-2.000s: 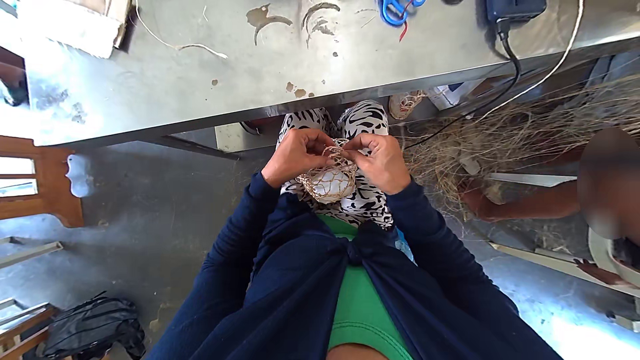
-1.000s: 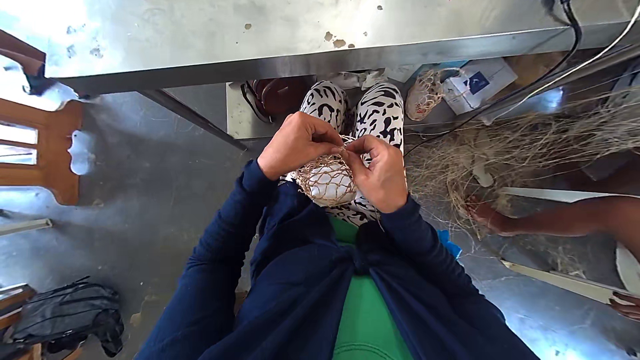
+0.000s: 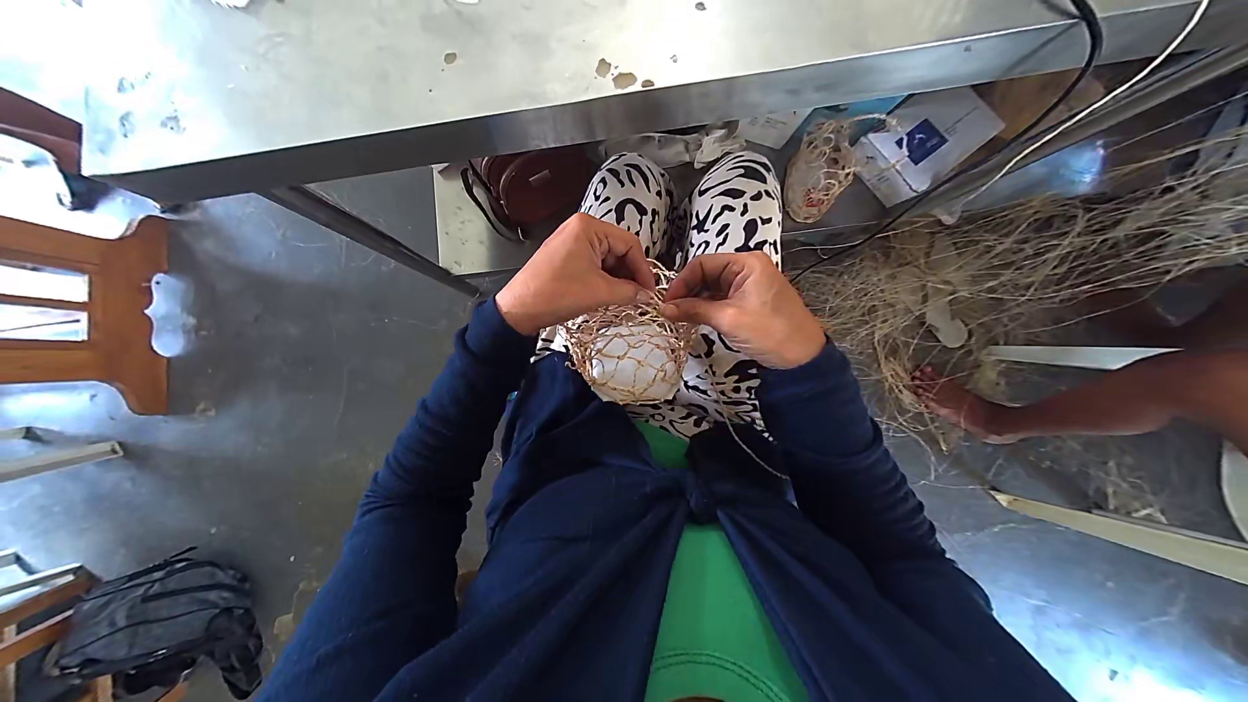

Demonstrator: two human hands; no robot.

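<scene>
A knotted net of tan plant-fibre cord (image 3: 609,330) lies around a smooth white rounded object (image 3: 629,366) on my lap, over the black-and-white patterned trousers. My left hand (image 3: 583,275) pinches the net's upper edge between thumb and forefinger. Close beside it on the right, my right hand (image 3: 746,304) pinches cord of the same edge, the fingertips of both hands nearly touching. A thin loose strand (image 3: 746,444) trails from the work down across my lap. The exact knot between the fingertips is too small to make out.
A metal table (image 3: 390,73) spans the top. Under it are a brown bag (image 3: 541,190), another netted piece (image 3: 822,171) and a white box (image 3: 921,141). Loose fibres (image 3: 975,273) spread at right, near another person's foot (image 3: 951,398). A dark backpack (image 3: 161,619) sits lower left.
Both hands stay at the net's upper edge, with small shifts of the fingers. The view has moved since the earliest frame, and the blue scissors seen on the table then are out of view.
</scene>
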